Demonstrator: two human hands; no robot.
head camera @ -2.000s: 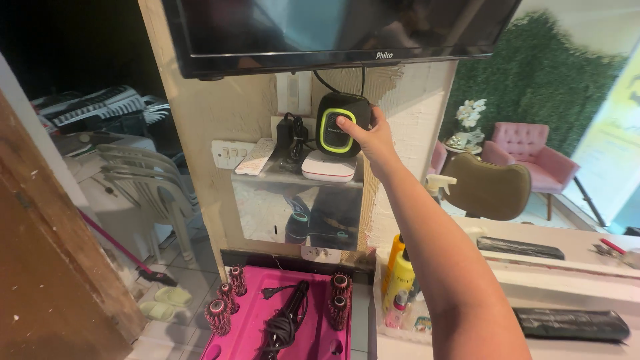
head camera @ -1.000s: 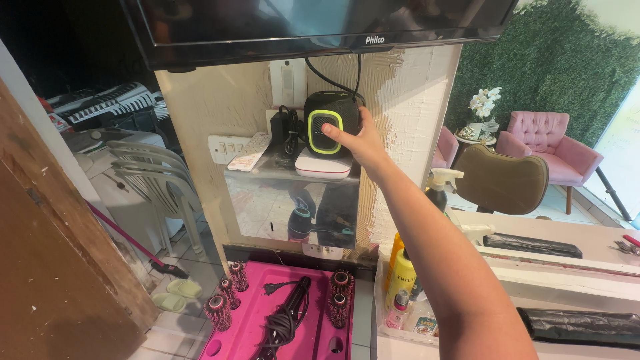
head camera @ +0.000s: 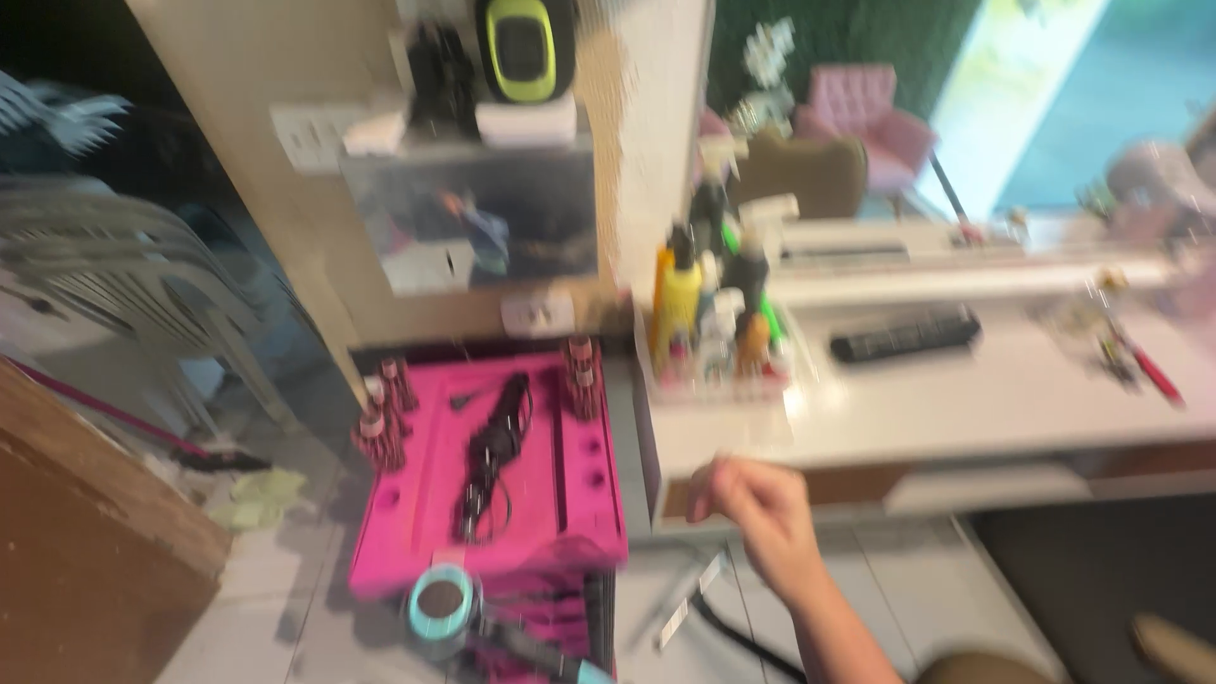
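My right hand (head camera: 760,508) hangs near the front edge of the white counter, right of the pink tray; its fingers are curled, and blur hides whether anything is in them. My left hand is out of view. On the glass shelf at the top stands a black speaker with a lime-green ring (head camera: 518,47), over a white box (head camera: 527,121). A corded black styling iron (head camera: 494,446) lies in the pink trolley tray (head camera: 437,513), between round hair brushes (head camera: 581,380). A hair dryer with a turquoise ring (head camera: 442,603) hangs at the trolley's front.
A basket of spray bottles (head camera: 679,304) stands on the white counter (head camera: 902,408), with a black packet (head camera: 907,334) and a red-handled tool (head camera: 1149,366) farther right. A mirror rises behind. Stacked plastic chairs (head camera: 142,275) and a wooden door (head camera: 85,532) are at left.
My right hand has let go of the speaker and moved down to the counter's front edge. The speaker remains on the shelf. The view has tilted down.
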